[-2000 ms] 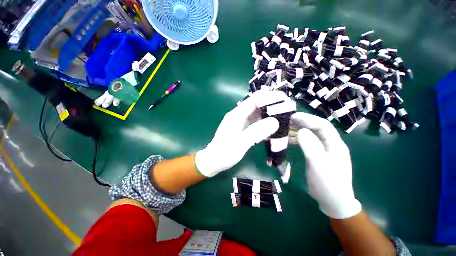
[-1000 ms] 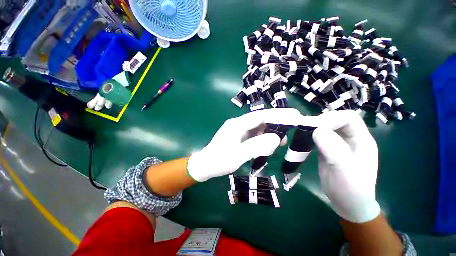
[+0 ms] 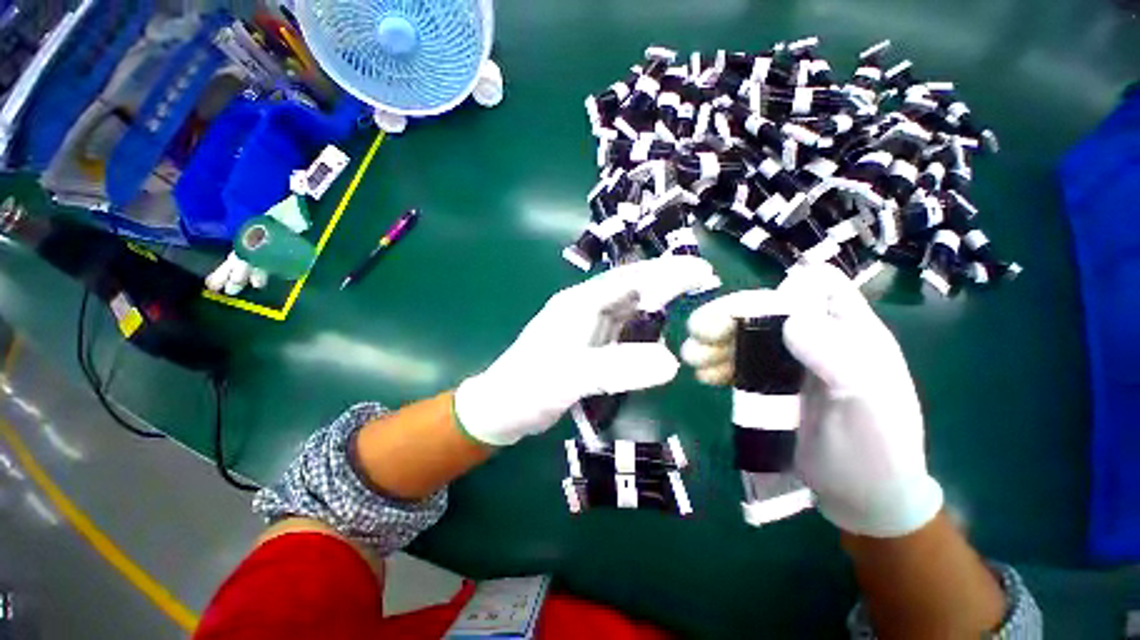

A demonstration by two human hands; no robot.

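My left hand (image 3: 569, 356), in a white knit glove, holds a black wire harness (image 3: 643, 328), partly hidden by the fingers, with its lower white end near the bench. My right hand (image 3: 863, 406), also gloved, holds another harness (image 3: 765, 410) upright, with a white band round its middle and a white connector at its lower end. The checked group (image 3: 625, 475), a few harnesses side by side, lies on the bench close to my body. A large loose pile of harnesses (image 3: 800, 156) lies beyond my hands.
A marker (image 3: 380, 249) lies at left. A green tape roll (image 3: 276, 248) and small white lumps (image 3: 235, 274) are by the yellow line. Behind are a fan (image 3: 396, 53) and blue bins (image 3: 250, 163). A black corded device (image 3: 150, 300) lies at the left edge. A blue tote (image 3: 1110, 313) stands at right.
My hands have moved apart from close together, each with a harness. The right harness now hangs upright with its band facing me. The whole view has shifted slightly.
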